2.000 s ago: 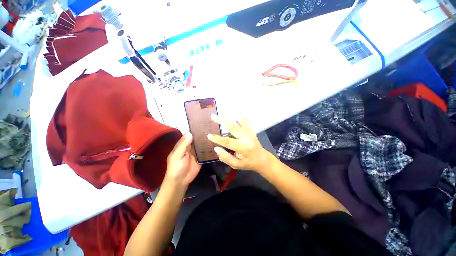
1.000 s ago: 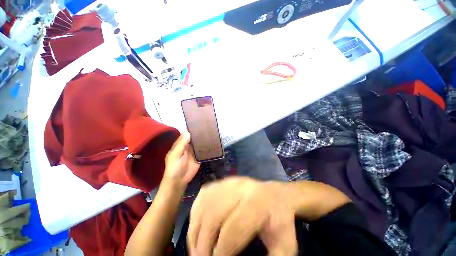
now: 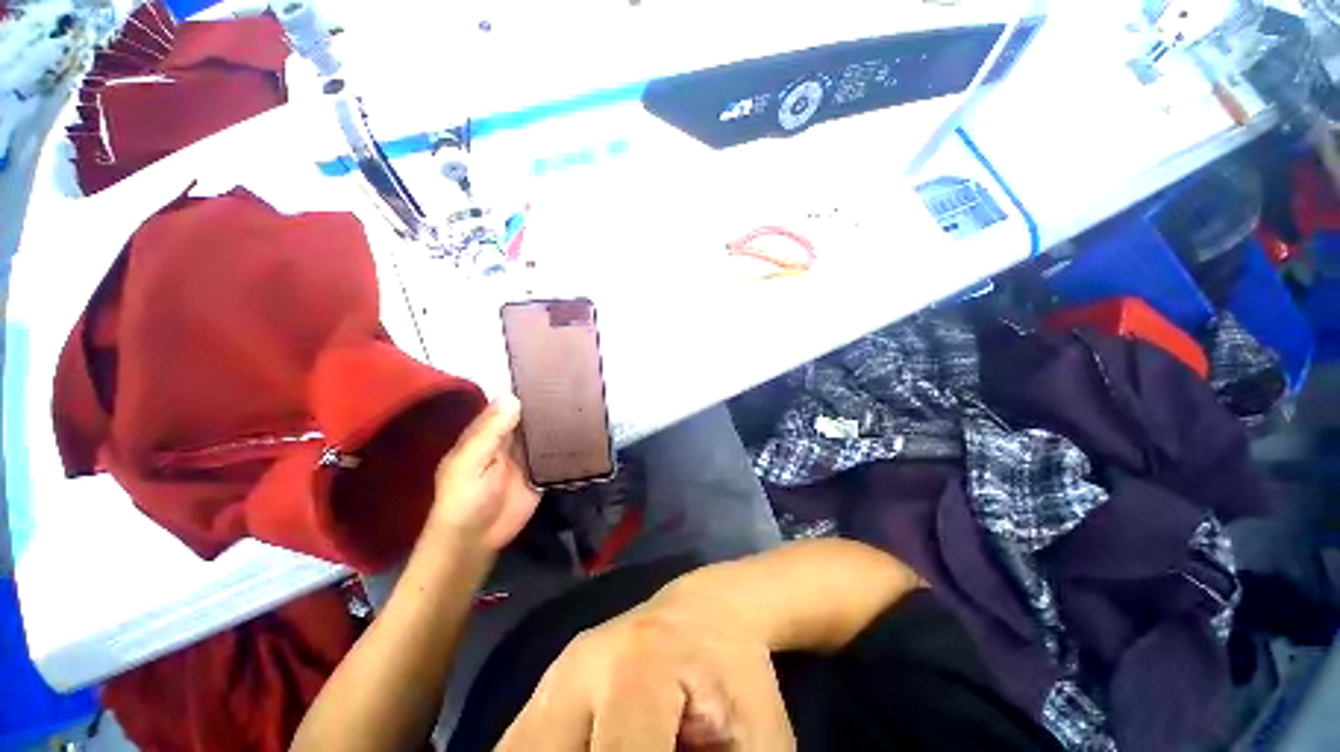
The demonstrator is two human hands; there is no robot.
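Observation:
My left hand (image 3: 488,473) holds a smartphone (image 3: 560,394) by its lower left side, upright with its pinkish screen lit, at the table's front edge. My right hand (image 3: 654,688) is close to the camera at the bottom, over my black clothing, its fingers bent and cut off by the frame's edge; whether it holds anything is hidden. The red garment piece (image 3: 235,331) lies on the table left of the phone, its dark round opening facing my left hand. A thin zipper or piping line (image 3: 243,447) with a metallic glint runs along it.
The white sewing machine (image 3: 588,125) with its black control panel (image 3: 823,97) stands behind. The needle area (image 3: 467,235) is beyond the phone. Scissors (image 3: 775,250) lie on the table to the right. Cut red panels (image 3: 191,96) lie at the back left. Purple and plaid garments (image 3: 1029,485) are heaped at right.
My right hand has left the phone screen and come down and back toward the camera. My left hand still holds the phone. The whole view has shifted, so the table appears further left.

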